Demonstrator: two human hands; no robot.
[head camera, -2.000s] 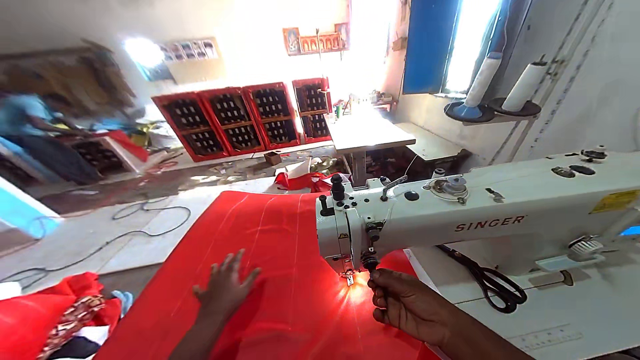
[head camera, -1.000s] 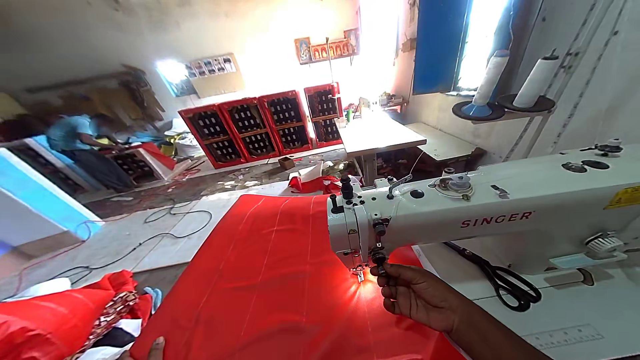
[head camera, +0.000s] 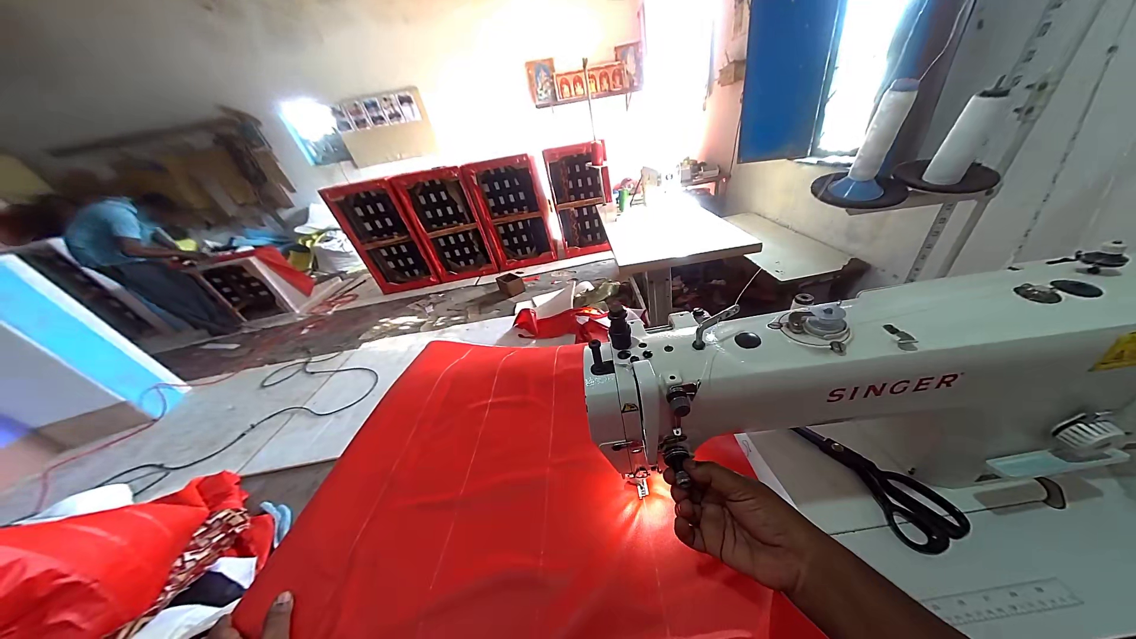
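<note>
A red sheet of fabric or vinyl (head camera: 461, 497) with pale parallel lines lies across the bed of a white Singer sewing machine (head camera: 799, 382). The lit presser foot (head camera: 642, 485) is over the sheet. My right hand (head camera: 741, 524) has its fingers closed on the dark thread tension knob (head camera: 678, 463) at the machine head, just right of the foot. At the bottom left, my left hand (head camera: 257, 619) is at the sheet's near-left edge, mostly cut off by the frame. Black-handled scissors (head camera: 896, 497) lie on the machine table, right of my right hand.
Two white thread cones (head camera: 967, 138) stand on a rack at the upper right. Red and white cloth (head camera: 98, 550) is heaped at the lower left. A black cable (head camera: 302, 408) runs over the floor. Red-edged frames (head camera: 435, 222) lean by the wall. A person (head camera: 124, 240) bends over work at far left.
My left hand was spread on the middle of the red sheet two seconds ago; it has moved down and left to the near edge. My right hand stays at the knob. The view has shifted slightly.
</note>
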